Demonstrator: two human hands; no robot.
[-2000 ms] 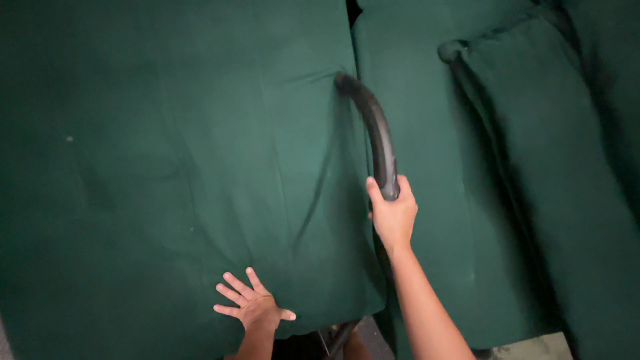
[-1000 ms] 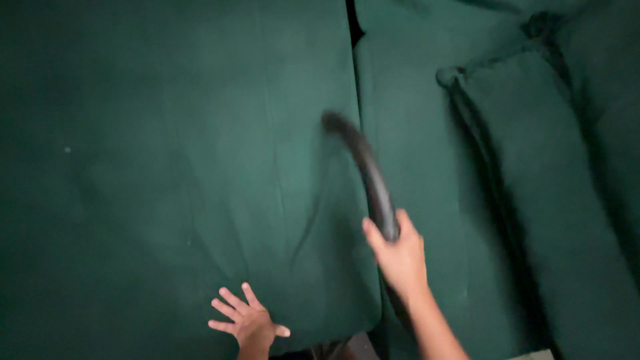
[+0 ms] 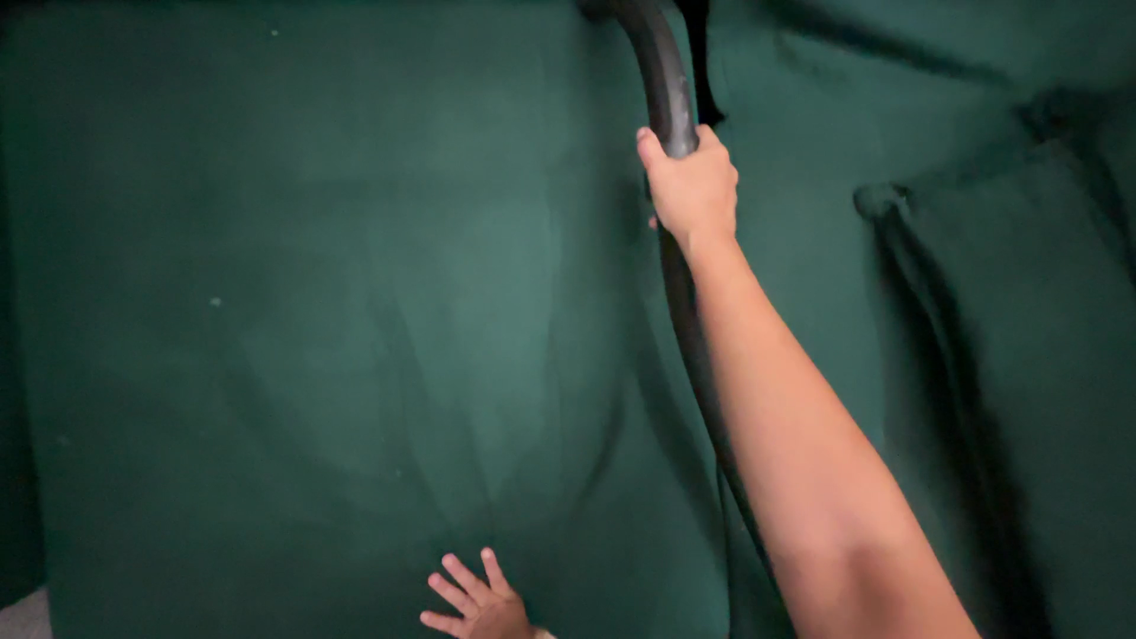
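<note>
My right hand [image 3: 697, 186] is wrapped around a dark curved vacuum cleaner tube [image 3: 661, 75], whose far end reaches the top edge of the view over the green fabric sofa seat cushion [image 3: 355, 222]. From that hand a dark hose [image 3: 679, 302] runs down beside my forearm, along the cushion's right side. At the bottom, my left hand [image 3: 488, 608] has its fingers spread on or just over the same cushion and holds nothing. Whatever is at the tube's far end is hidden or out of view.
A second green seat section [image 3: 799, 222] adjoins on the right, with a dark gap [image 3: 701, 62] between the two at the top. A green pillow [image 3: 1047, 355] with gathered corners lies at the right. Small pale specks [image 3: 216, 302] dot the left cushion.
My right hand has moved forward along the cushion with the tube, after drawing back between the two earlier frames. My left hand remains spread near the front. The view has shifted.
</note>
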